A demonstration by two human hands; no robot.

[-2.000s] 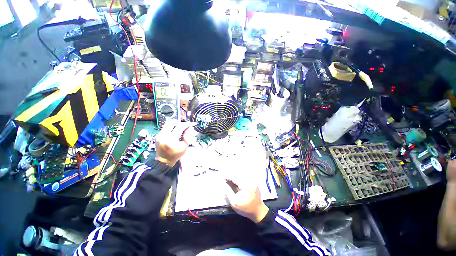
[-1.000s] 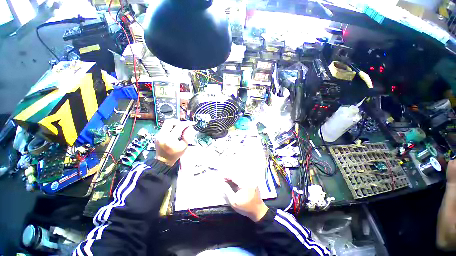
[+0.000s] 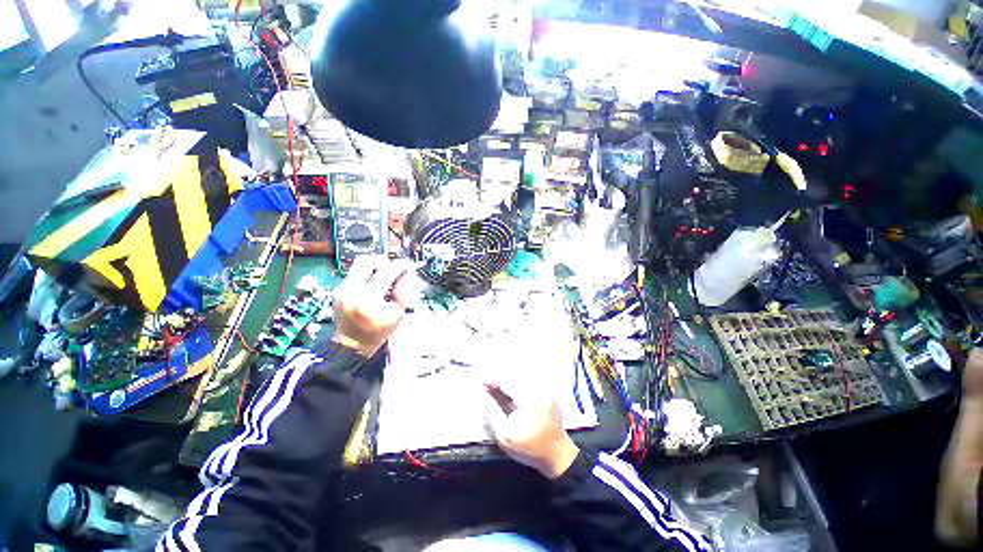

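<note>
My left hand [image 3: 370, 305] is at the upper left corner of the white sheet [image 3: 431, 431], fingers curled round a slim red thing [image 3: 400, 285], perhaps a test probe. My right hand [image 3: 530, 430] rests low on the right part of the sheet. A thin dark red tip [image 3: 495, 389] shows at its fingers, perhaps another probe. Small dark parts [image 3: 444, 367] lie on the sheet between my hands. The glare washes out detail there. The multimeter [image 3: 359, 219] stands behind my left hand with its screen lit.
A black lamp shade [image 3: 407, 76] hangs over the bench. A round fan grille [image 3: 466, 248] stands behind the sheet. Bundled wires [image 3: 660, 356], a perforated tray [image 3: 798, 367] and a white squeeze bottle [image 3: 736, 264] are at right. A striped box [image 3: 140, 226] is at left. Another person's arm [image 3: 963, 464] shows at far right.
My hands have stayed almost still. The other person's arm at the far right has shifted slightly.
</note>
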